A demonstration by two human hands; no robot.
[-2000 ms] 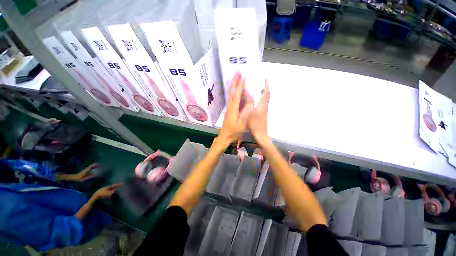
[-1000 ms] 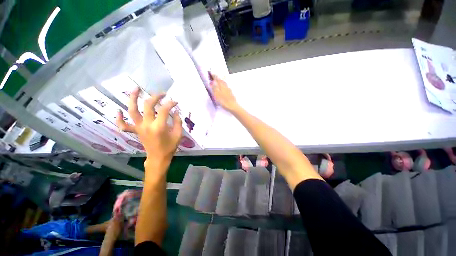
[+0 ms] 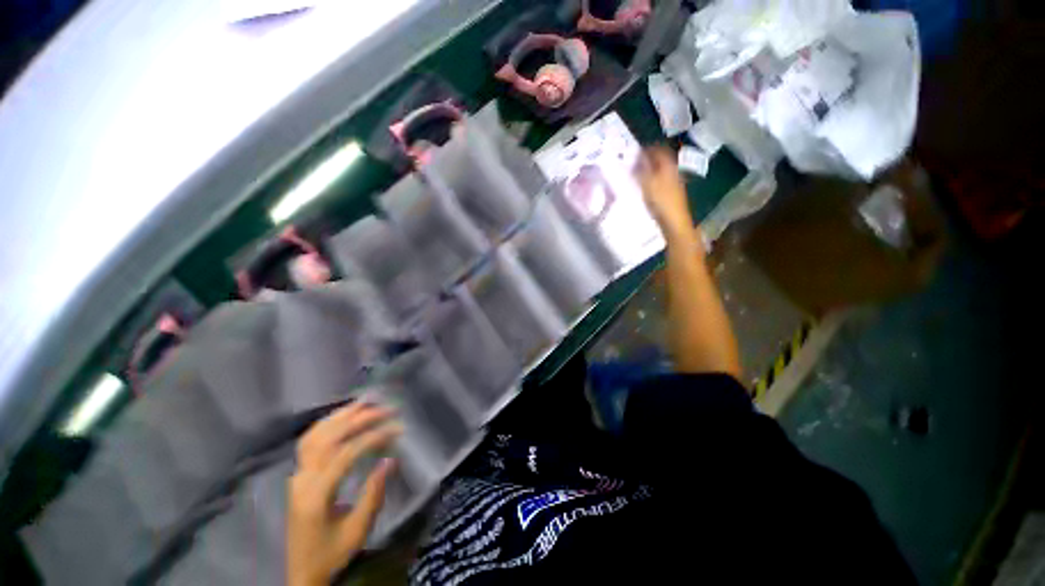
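Rows of open grey boxes (image 3: 447, 286) stand on the green bench from lower left to centre. A flat printed carton (image 3: 607, 189) with a pink headphone picture lies at the right end of the rows. My right hand (image 3: 662, 189) is at its right edge, blurred; whether the fingers grip it cannot be told. My left hand (image 3: 338, 475) is over the near side of the box rows, its fingers spread and apparently empty.
Pink headphones (image 3: 544, 71) on dark pads line the back of the bench. A crumpled plastic bag (image 3: 842, 97) lies at the upper right, with small white pieces (image 3: 670, 103) beside it. A white shelf (image 3: 149, 137) runs along the upper left.
The view has swung from the upper shelf with standing printed boxes to the bench's right end. My hands have left the standing boxes; my right hand is now at the flat carton, my left over the rows.
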